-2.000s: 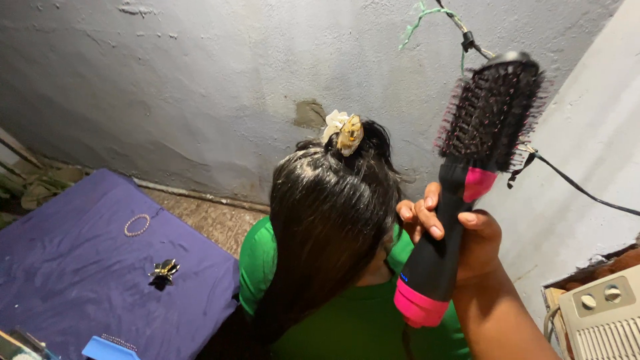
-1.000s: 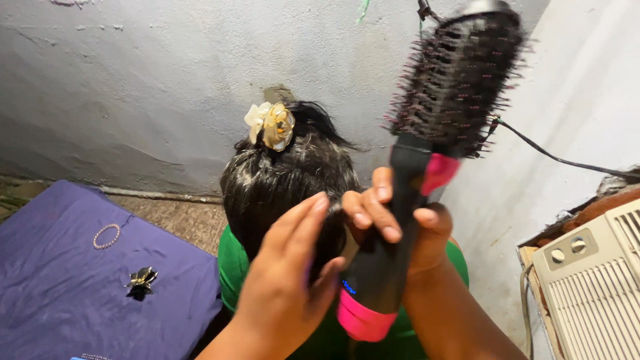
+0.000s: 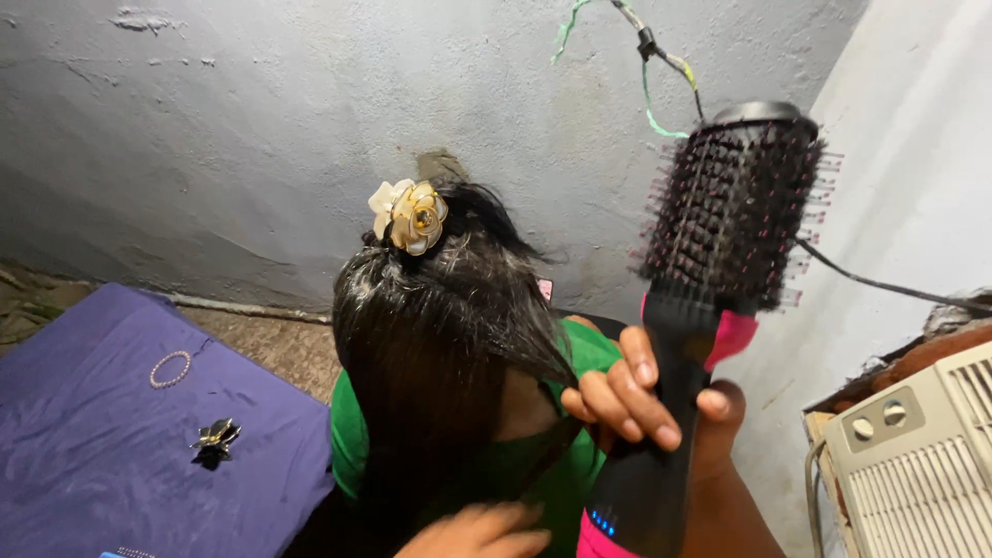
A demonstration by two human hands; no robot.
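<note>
My right hand (image 3: pixel 647 407) grips the black and pink handle of a hot-air brush (image 3: pixel 732 209), its round bristled barrel pointing up and small blue lights showing on the handle. A strand of the seated person's dark hair (image 3: pixel 457 310) reaches to the fingers of this hand. A cream and gold flower hair clip (image 3: pixel 418 217) holds hair at the top of the head. My left hand (image 3: pixel 480 533), blurred and partly cut off at the bottom edge, is low behind the person's green top (image 3: pixel 496 473); nothing shows in it.
On the purple cloth (image 3: pixel 93 387) at left lie a beaded ring (image 3: pixel 170 370) and a black and gold hair clip (image 3: pixel 215 443), with a blue item at the bottom edge. A beige air conditioner (image 3: pixel 914 457) stands at right. Cables hang along the grey wall (image 3: pixel 271 139).
My left hand was out of view, then came up beside the hair, and now is lower at the bottom edge. The brush stays in my right hand, where a strand now reaches the fingers.
</note>
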